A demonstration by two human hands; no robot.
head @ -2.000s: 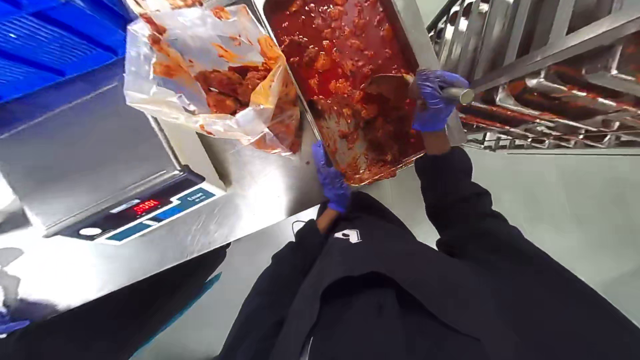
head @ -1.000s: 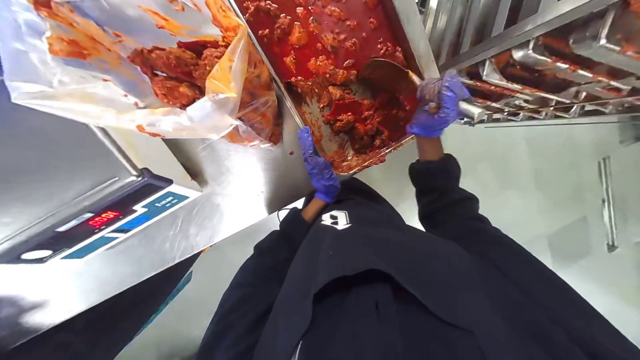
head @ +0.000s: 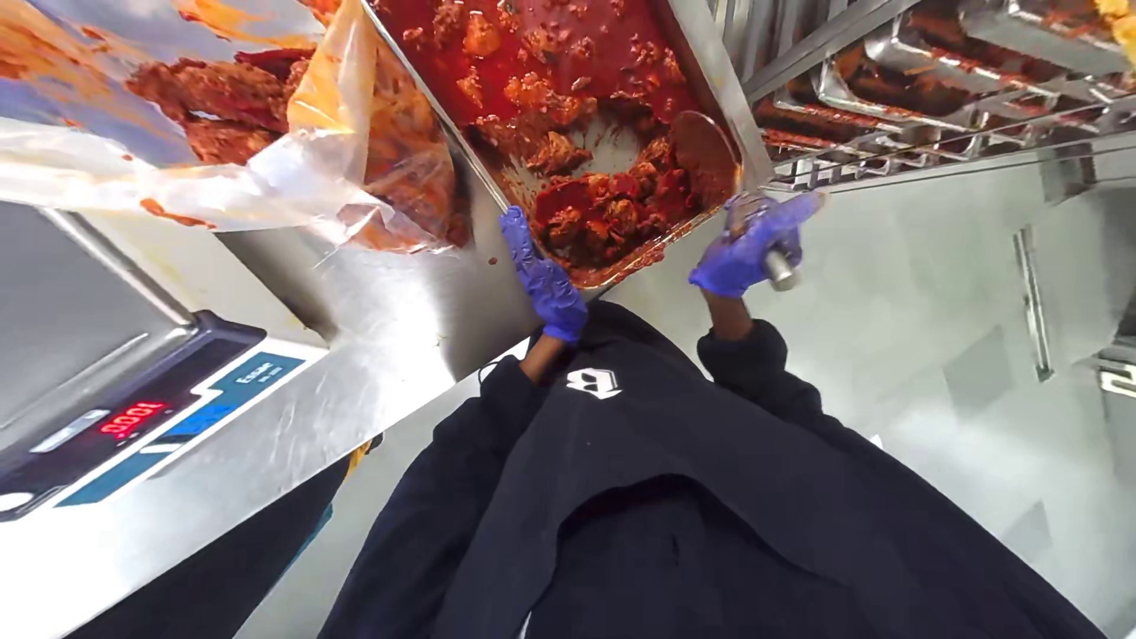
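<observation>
A deep metal tray (head: 745,115) holds chunks of food in red sauce. My left hand (head: 543,280), in a purple glove, lies along the tray's near left corner with its fingers against the rim. Just outside the near right corner, my right hand (head: 754,240), gloved too, is closed around the handle of a metal scoop (head: 706,151). The scoop's rounded, sauce-covered head is inside the tray at its right wall. Left of the tray stands an opened clear plastic bag (head: 328,177) with sauce-coated pieces of food (head: 217,102) in it.
A scale with a lit red display (head: 133,420) stands on the steel table (head: 373,337) at the left. At the upper right, a metal rack (head: 825,44) holds several sauce-stained trays (head: 887,98). Dark clothing of another person (head: 240,541) shows below the table.
The scoop's head has shifted toward the near right of the tray, and my right hand has moved nearer my body. My left hand stays at the tray's rim. The view has moved closer.
</observation>
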